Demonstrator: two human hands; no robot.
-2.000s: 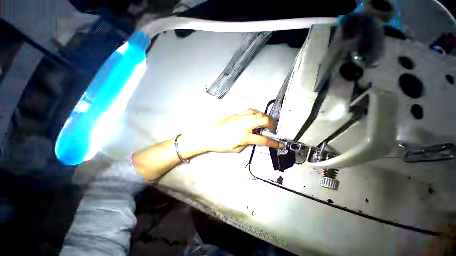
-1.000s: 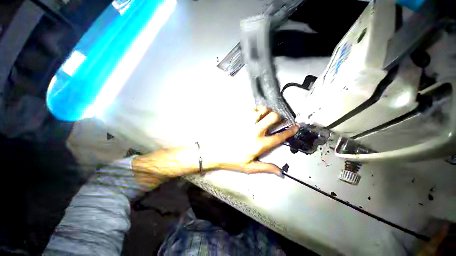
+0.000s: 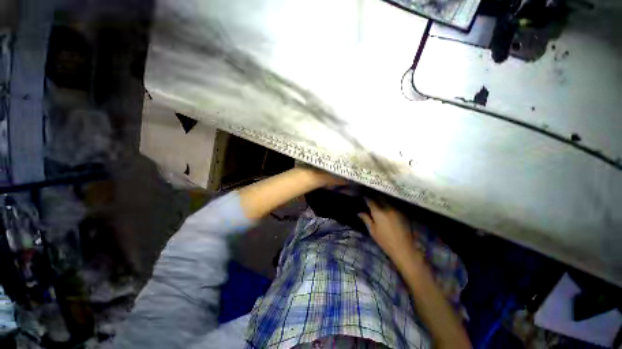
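Observation:
A black fabric piece (image 3: 335, 204) is between my hands over the lap, just below the table's front edge. My left hand (image 3: 316, 178) is at its upper left edge, with the fingers partly hidden by the table edge. My right hand (image 3: 387, 223) pinches its right end with thumb and fingers. The far side of the piece is lost in the dark under the table, so its full shape cannot be told.
The white sewing table (image 3: 307, 88), with a printed ruler along its front edge, fills the upper view. Dark, blurred machine parts (image 3: 522, 31) are at the top right. An open drawer or compartment (image 3: 252, 160) is under the table. A pale sheet (image 3: 569, 310) lies at the lower right.
The view has swung down to the lap. My left hand has left the needle area and moved below the table edge. My right hand has come in to the black piece. The lamp is out of view.

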